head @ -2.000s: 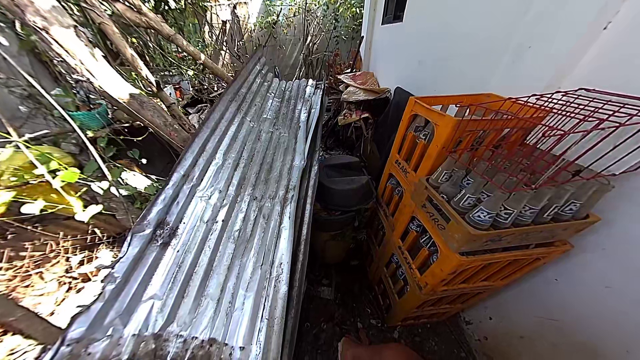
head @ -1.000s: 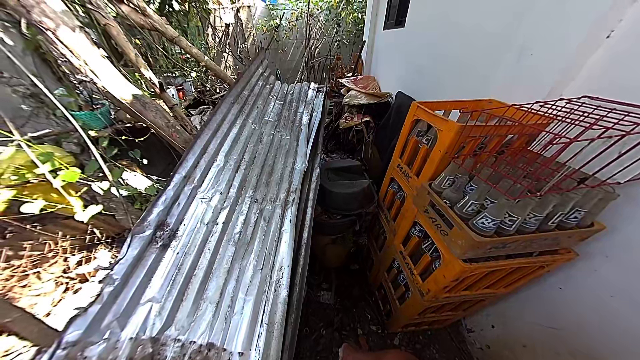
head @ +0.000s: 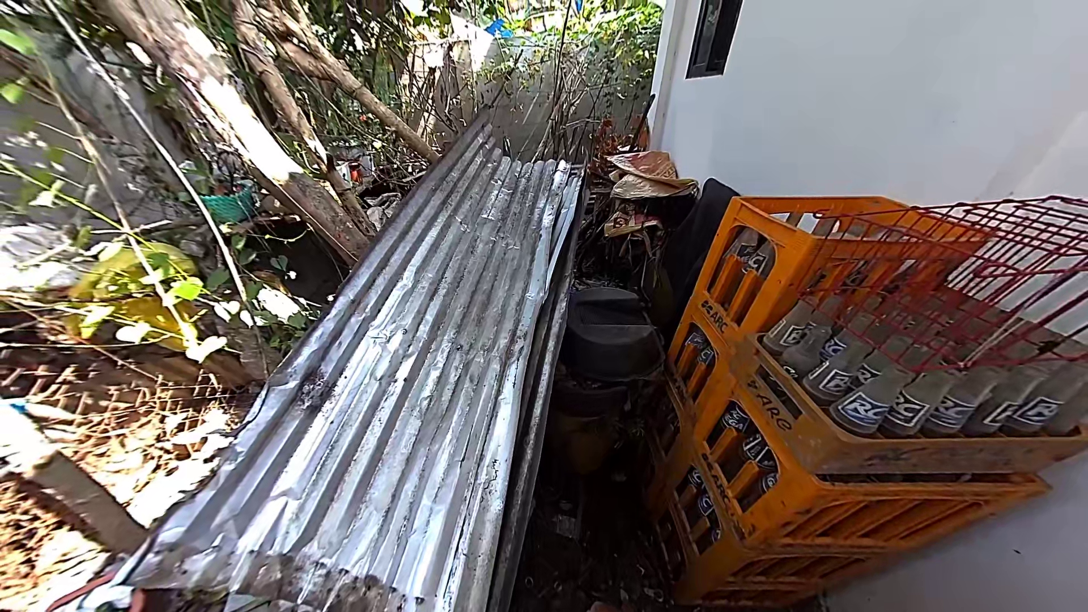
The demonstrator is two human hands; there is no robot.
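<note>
Neither of my hands can be made out in the head view. Corrugated metal roofing sheets (head: 399, 365) lie stacked lengthwise through the middle, with dirt along their near edge. On the right, orange plastic bottle crates (head: 765, 510) stand in stacks by the white wall. Glass bottles (head: 863, 408) with labels fill the upper near crate. A red wire rack (head: 960, 280) rests over the bottles and reaches past the right edge of the view. Between the sheets and the crates sits a black lidded container (head: 608, 331).
A white wall (head: 867, 102) with a small dark window (head: 711, 36) bounds the right side. Tree trunks (head: 246, 127) lean at the left above leaves, wire mesh (head: 110, 391) and a green basket (head: 229, 204). Worn sacks or sheets (head: 650, 174) are piled beyond the black container.
A reddish-brown shape at the bottom edge, too unclear to name, has mostly dropped out of view. The sheets, crates and rack show no plain change.
</note>
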